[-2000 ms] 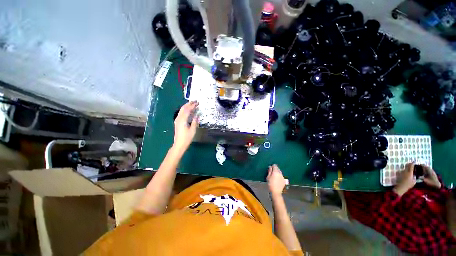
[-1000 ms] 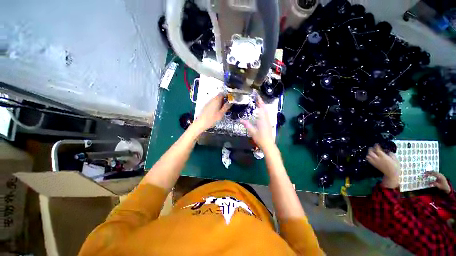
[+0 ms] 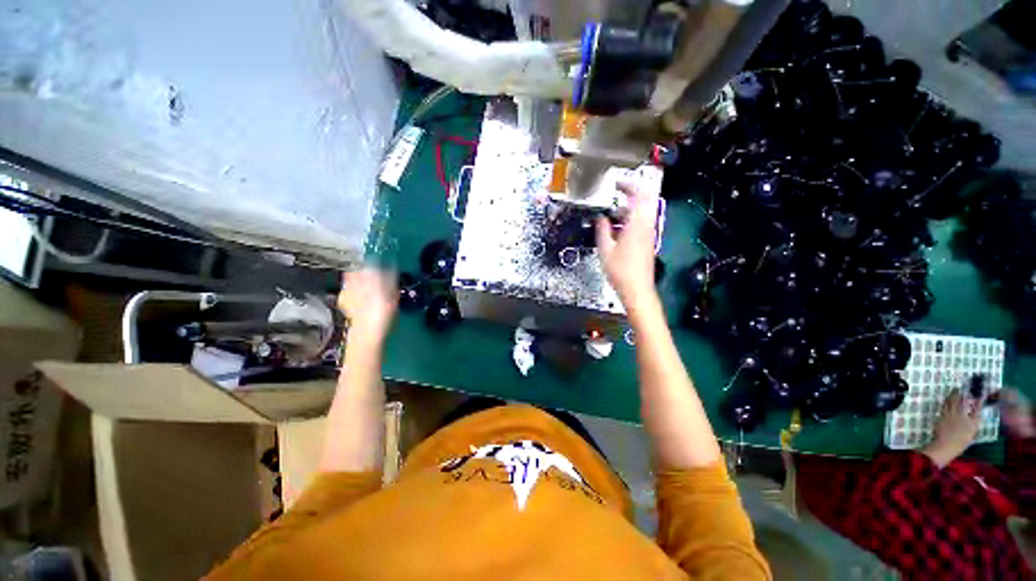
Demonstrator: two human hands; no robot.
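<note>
The grey press head [image 3: 619, 142] with its orange fitting overhangs the speckled white work plate [image 3: 500, 233] on its metal box. My right hand [image 3: 631, 244] is over the plate's right side, fingertips at something small and dark below the head; I cannot tell whether they hold it. My left hand [image 3: 369, 304] is blurred at the bench's left edge, away from the plate; whether it holds anything cannot be told. Several round black housings [image 3: 443, 310] lie on the green bench left of the box. The head hides part of the plate.
A large heap of black parts [image 3: 795, 238] with thin leads covers the bench to the right. A person in a red-black checked sleeve works at a white perforated tray [image 3: 915, 392]. An open carton [image 3: 182, 488] stands lower left. White scraps [image 3: 524, 346] lie before the box.
My left hand has moved from the plate to the bench's left edge. My right hand stays at the plate, slightly further right. The press head looks larger. More black parts show left of the box.
</note>
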